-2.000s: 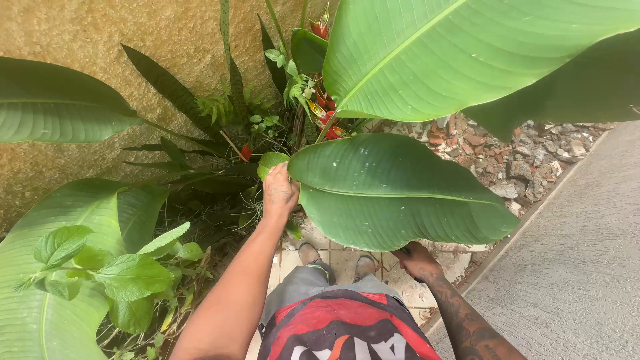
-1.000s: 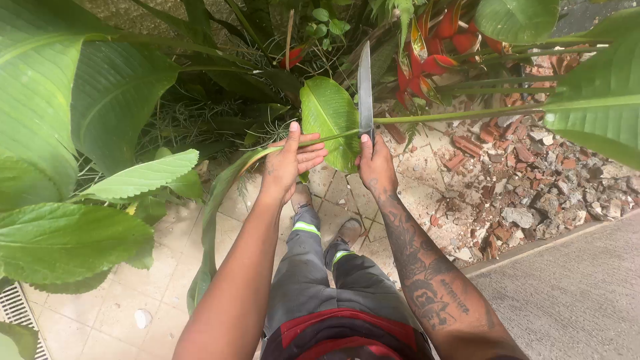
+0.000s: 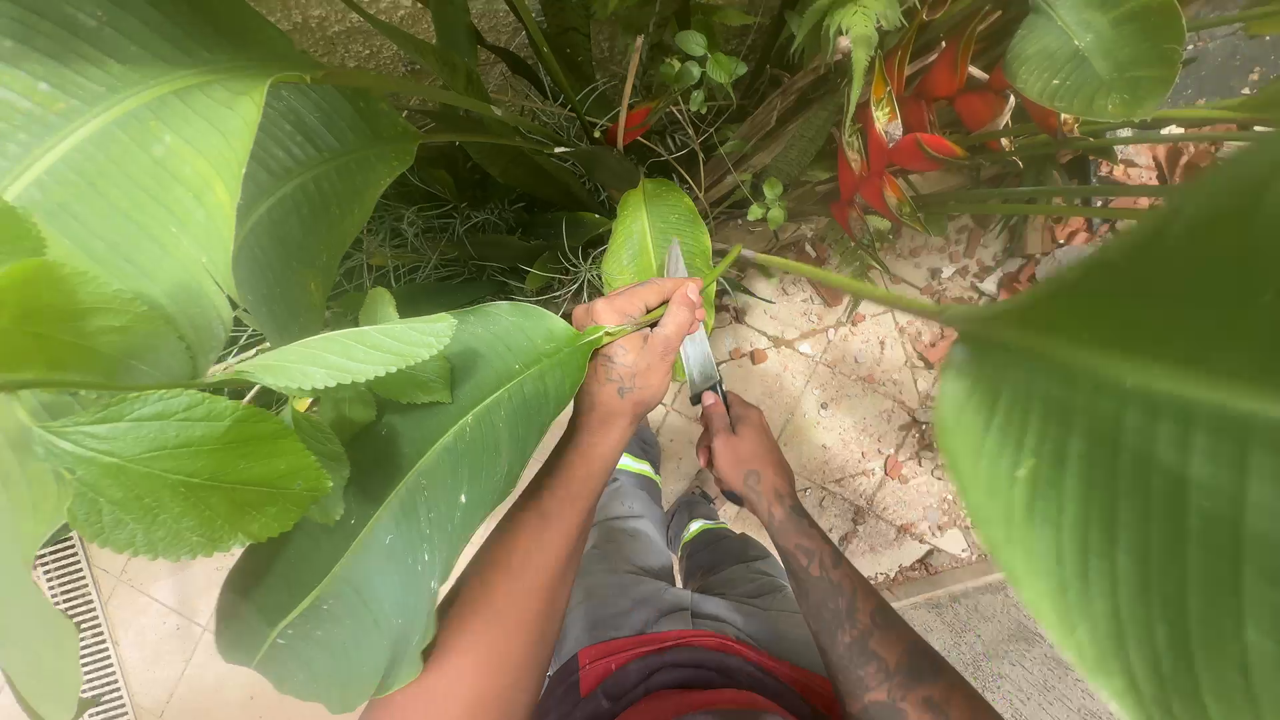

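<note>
My left hand (image 3: pixel 640 335) grips the green stalk of a large broad leaf (image 3: pixel 430 480), which hangs down to the left of my wrist. The stalk's end sticks out past my fingers. Closed around the black handle of a knife (image 3: pixel 700 362) is my right hand (image 3: pixel 745 450), just below and right of the left one. The blade points up and away, passing beside my left fingers. Behind it stands a smaller light green leaf (image 3: pixel 650 230). Another stalk (image 3: pixel 840 282) ends close to the held one and leads right to a big leaf (image 3: pixel 1110 430).
Red heliconia flowers (image 3: pixel 885 160) hang at the upper right. Serrated leaves (image 3: pixel 190 470) and more broad leaves crowd the left. Below are floor tiles (image 3: pixel 850 440) with brick rubble, a drain grate (image 3: pixel 85 620) at lower left and a concrete edge (image 3: pixel 950 590) at lower right.
My left hand, spread beside the stalk one second ago, has closed on it. The knife has moved lower and left, close to that hand. The stalk ran unbroken between the hands before; now its end is free.
</note>
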